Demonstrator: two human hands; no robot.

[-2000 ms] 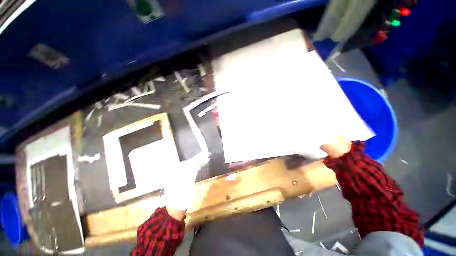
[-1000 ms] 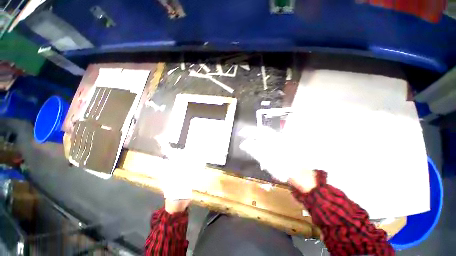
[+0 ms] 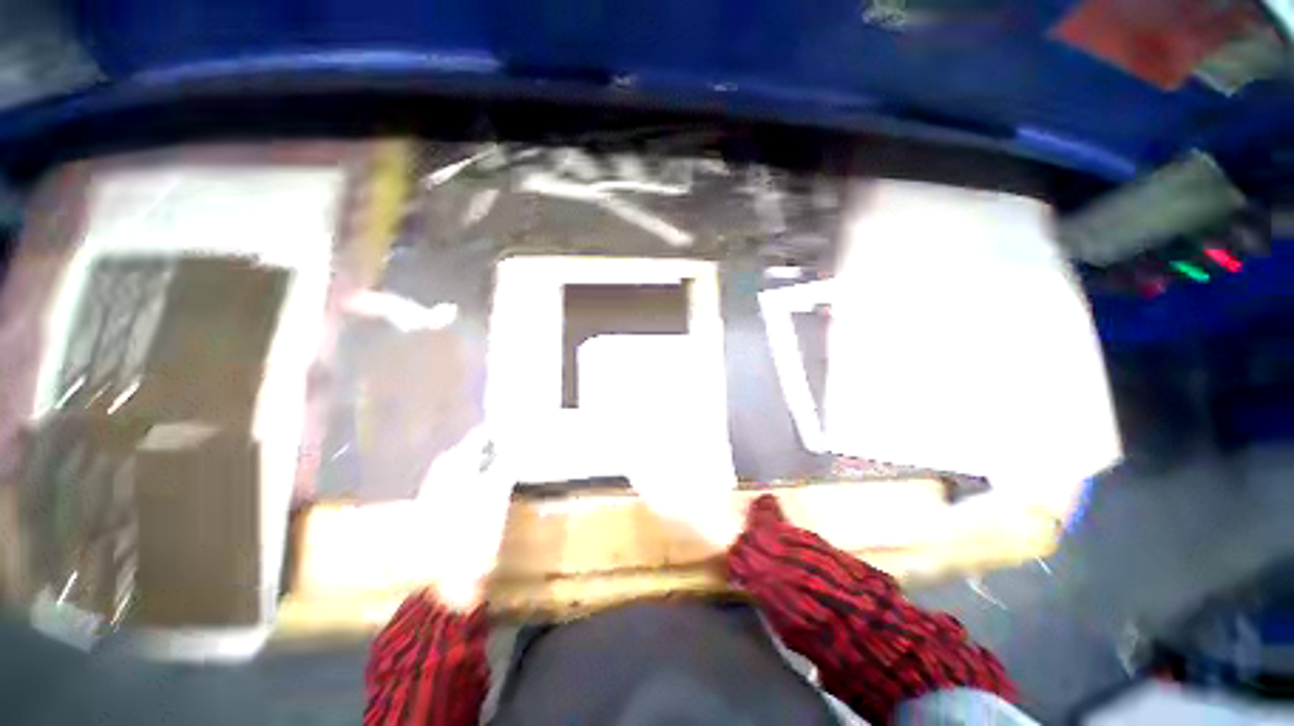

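A square frame die (image 3: 712, 305) lies at the middle of the dark board, its opening partly dark. A white sheet piece (image 3: 639, 380) lies in and over it. My left hand (image 3: 461, 514), in a white glove, is at the frame's lower left corner. My right hand (image 3: 684, 499), also in a white glove, is at its lower right. Both hands are overexposed and blurred, so their fingers and any grip cannot be made out. A white cut-out frame (image 3: 798, 372) lies to the right, partly under the large white stack (image 3: 965, 326).
Brown panels (image 3: 213, 333) lie on white sheets at the left. White scrap strips (image 3: 603, 192) lie along the back of the board. A thick wooden edge (image 3: 603, 532) runs along the front. The blue press (image 3: 639, 85) stands behind; red and green lights show at right.
My right hand has moved left from beside the white stack to the frame's lower right corner. My left hand stays near the frame's lower left. The view has shifted and is more blurred.
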